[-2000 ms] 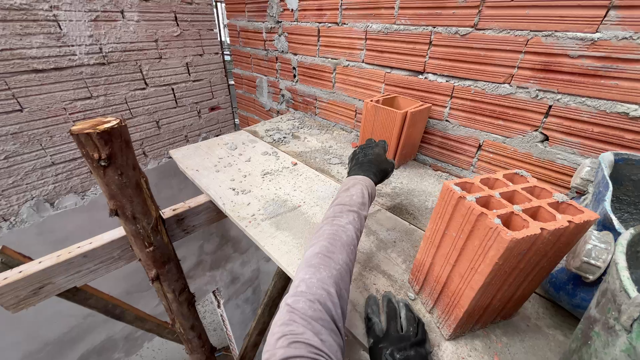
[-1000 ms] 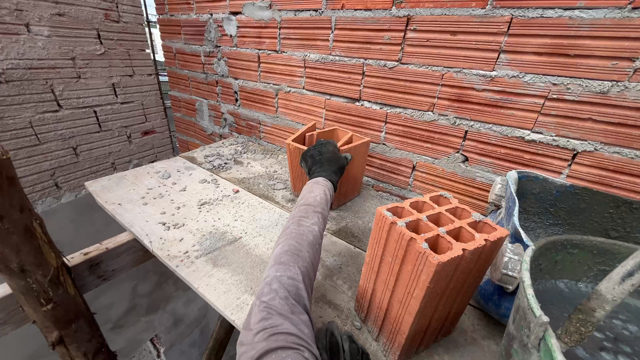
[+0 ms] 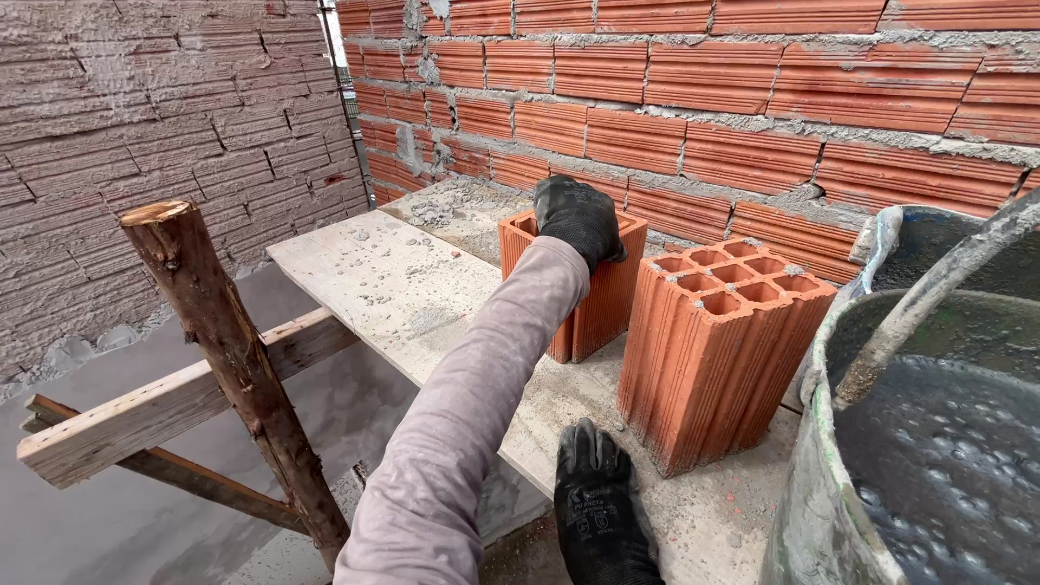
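My left hand [image 3: 577,219], in a black glove, reaches forward and grips the top of a hollow clay brick [image 3: 601,309] standing on end on the planks [image 3: 431,325]. Its fingers hide part of the brick's top; a dark vertical groove or gap runs down the near side. Close by on the right, a second hollow clay brick [image 3: 723,382] also stands on end, with its open cells up and mortar bits on the rims. My right hand [image 3: 601,504], gloved too, rests on the near edge of the planks, left of the second brick, holding nothing.
A hollow-brick wall [image 3: 731,81] rises behind the planks. At right stand a bucket [image 3: 821,455] of dark liquid with a mortar-covered handle [image 3: 926,309] leaning in it, and another container [image 3: 934,244] behind. A rough wooden post [image 3: 236,366] and a timber beam [image 3: 162,406] are at left.
The brick in my left hand has come toward me and nearer the second brick. My left hand went from its far side to a grip on its top. The view has shifted.
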